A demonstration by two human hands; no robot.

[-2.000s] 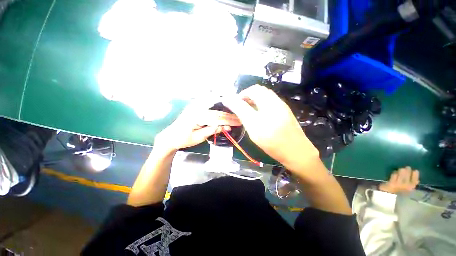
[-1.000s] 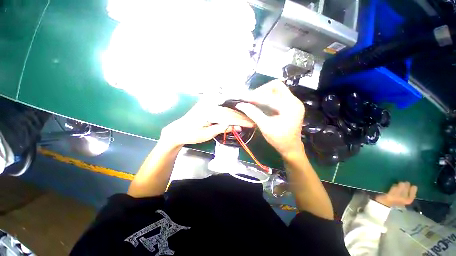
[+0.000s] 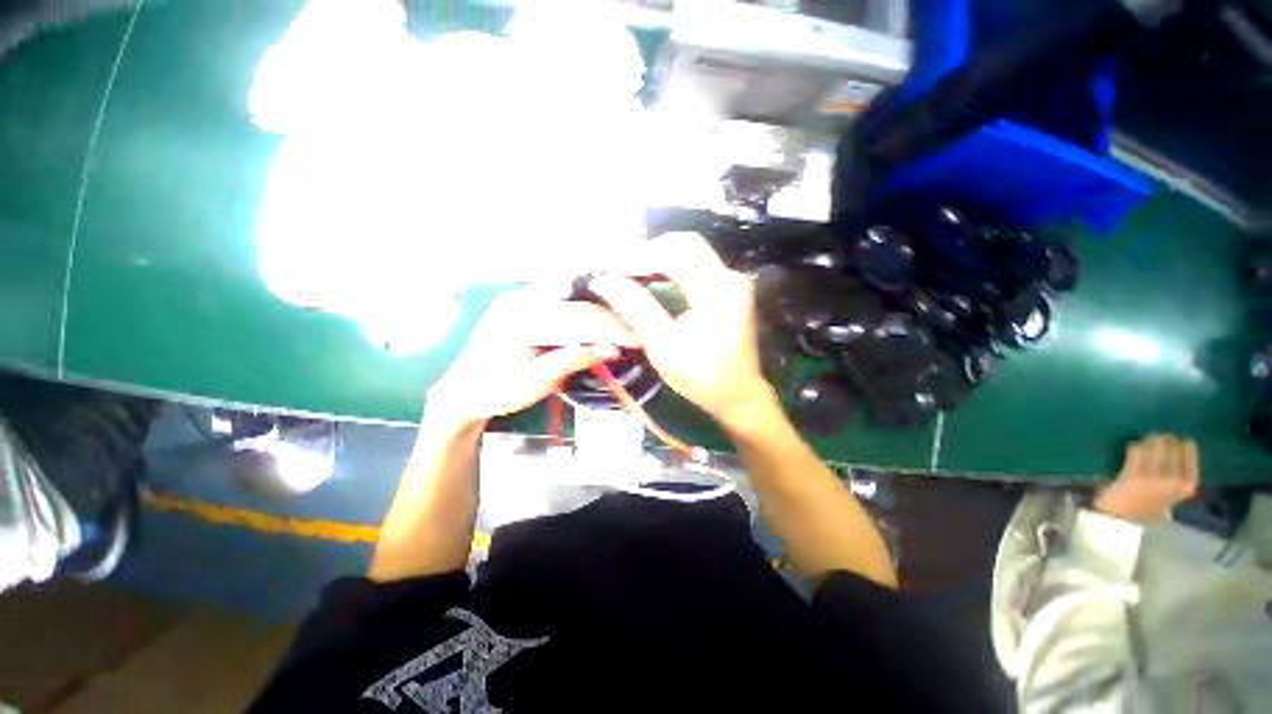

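My left hand [image 3: 519,360] and my right hand [image 3: 705,328] meet over a white housing [image 3: 608,430] at the bench's front edge, close to my body. A black round insert [image 3: 635,382] shows partly under my fingers in the housing's opening. Red wires [image 3: 631,405] hang out toward me and end in a small pale plug [image 3: 696,455]. A white cable [image 3: 691,490] loops below the housing. My right fingers are bent at the wires or a small dark part; the glare and my fingers hide which.
Overexposed white housings [image 3: 447,168] are heaped at left. Black round parts [image 3: 893,328] are piled at right, before a blue bin [image 3: 1032,168]. A grey-white feeder [image 3: 774,77] stands behind, beside a dark slanting arm [image 3: 963,87]. Another person's hand [image 3: 1155,477] rests on the bench's right edge.
The whole view has shifted. Both hands remain on the housing. My right hand's fingers have changed their pose slightly, and the red wires still hang toward me.
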